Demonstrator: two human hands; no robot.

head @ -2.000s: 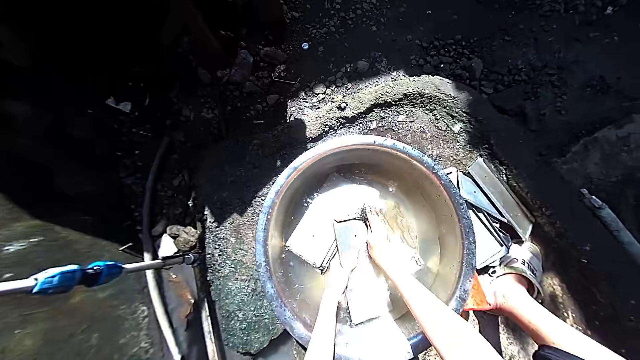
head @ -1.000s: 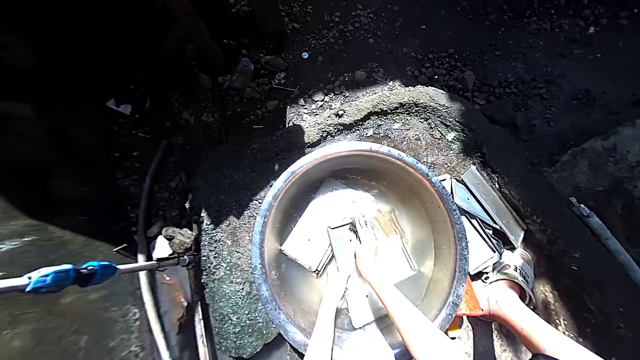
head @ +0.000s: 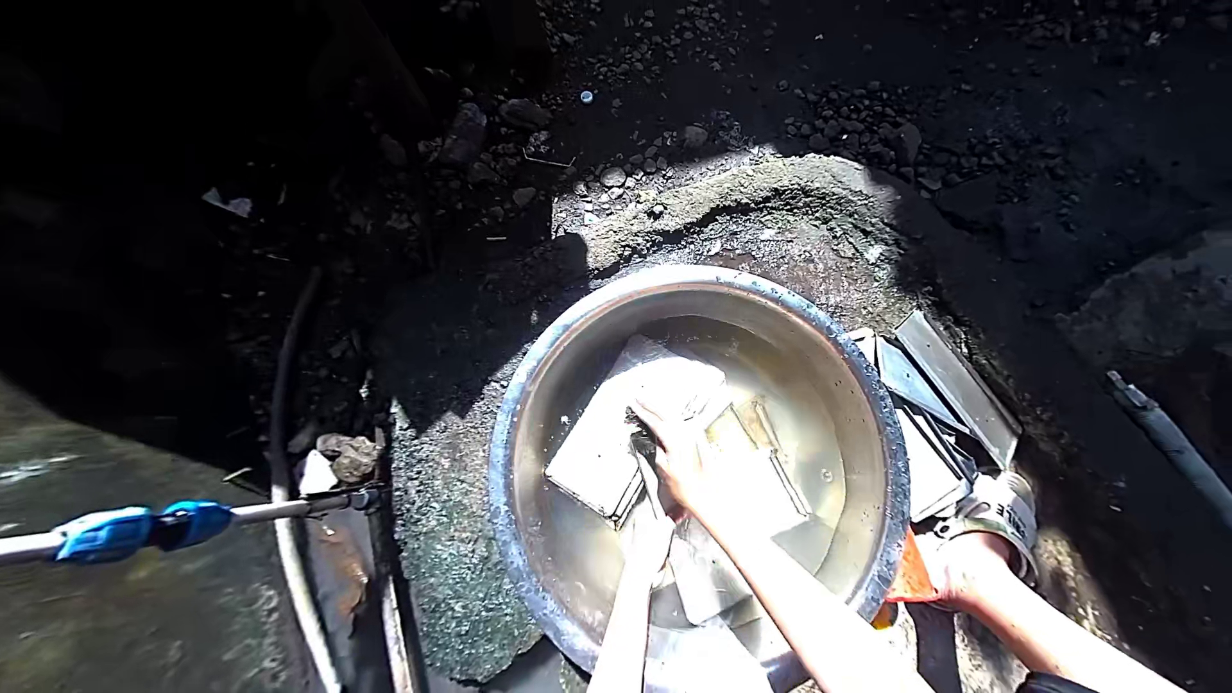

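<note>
A wide metal basin (head: 698,279) holds cloudy water and several flat rectangular pieces. My left hand (head: 650,544) is low in the basin, gripping the lower end of a thin flat piece (head: 649,474) that now shows nearly edge-on. Against its upper part lies my right hand (head: 677,457), thumb and fingers around it; glare blurs the exact grip. A pale stack of flat pieces (head: 592,462) rests in the water to the left of my hands. More pieces lie right of and below them, among them a narrow one (head: 698,577).
Another person's hand (head: 967,568) is at a can (head: 1006,510) right of the basin, beside an orange object (head: 912,576). Flat panels (head: 958,385) are piled behind it. A pipe with blue fittings (head: 144,532), a hose (head: 289,549) and stones (head: 351,457) are at the left.
The narrow piece between my hands has turned from showing its broad face to nearly edge-on. My right hand has shifted from beside the piece onto it.
</note>
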